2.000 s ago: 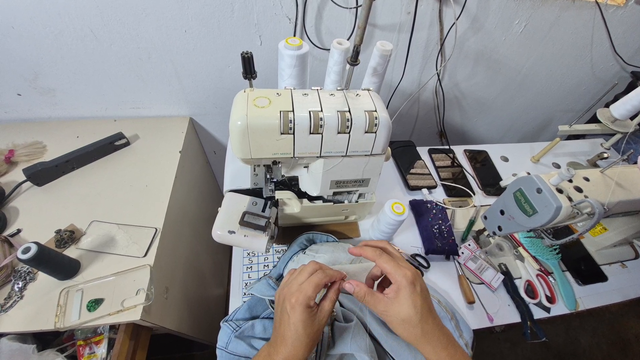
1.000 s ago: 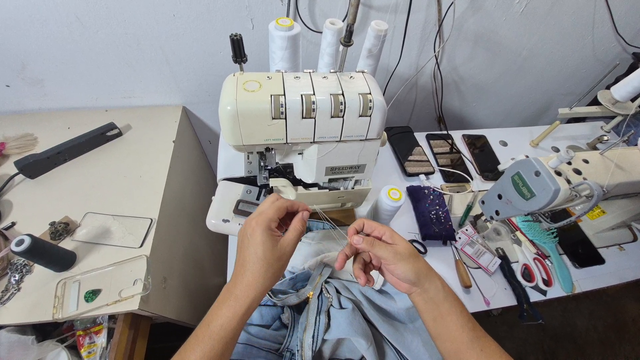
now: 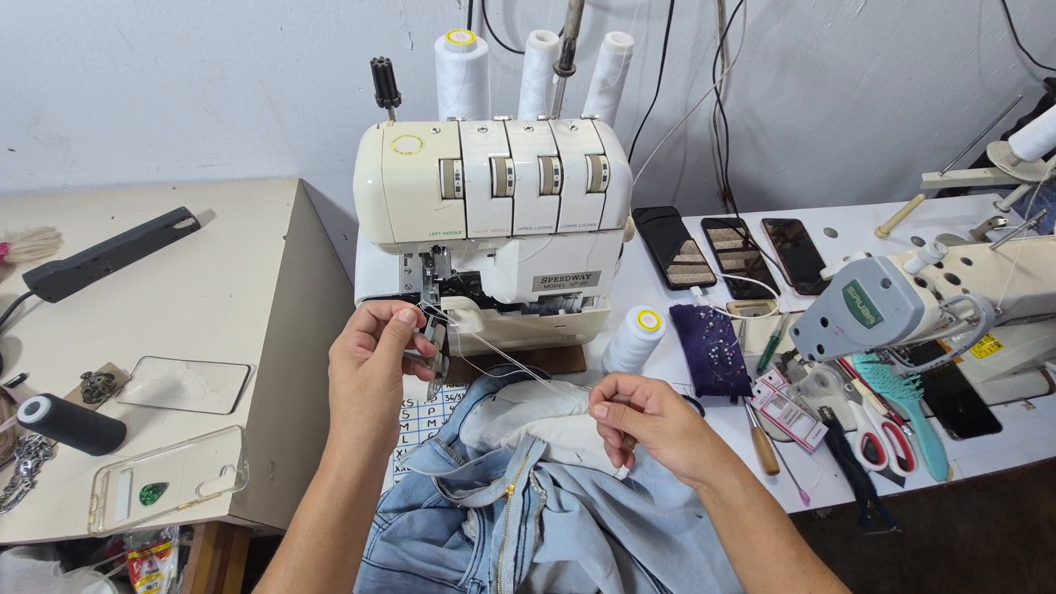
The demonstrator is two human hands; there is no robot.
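Note:
A white serger sewing machine [image 3: 495, 198] stands at the centre, with white thread cones [image 3: 463, 78] behind it. In front of its needle area, my left hand [image 3: 381, 338] pinches white threads [image 3: 507, 359] between thumb and fingers. These run to my right hand [image 3: 639, 417], whose thumb and forefinger pinch them over the garment's white pocket fabric. Light blue denim jeans [image 3: 569, 520], with a brass zipper [image 3: 516, 487] in view, lie bunched below both hands. Whether the threads are joined to the fabric is hard to tell.
To the right are a thread cone [image 3: 634, 340], a purple pincushion [image 3: 711, 351], phones [image 3: 672, 247], scissors [image 3: 883, 437] and another sewing machine [image 3: 891, 305]. At left, a cabinet top [image 3: 206, 305] holds a dark thread cone [image 3: 73, 423] and a phone case [image 3: 169, 478].
From close together over the denim, my hands have moved apart, the left to the machine's needle area. Threads now stretch between them, and the jeans' zipper has come into view.

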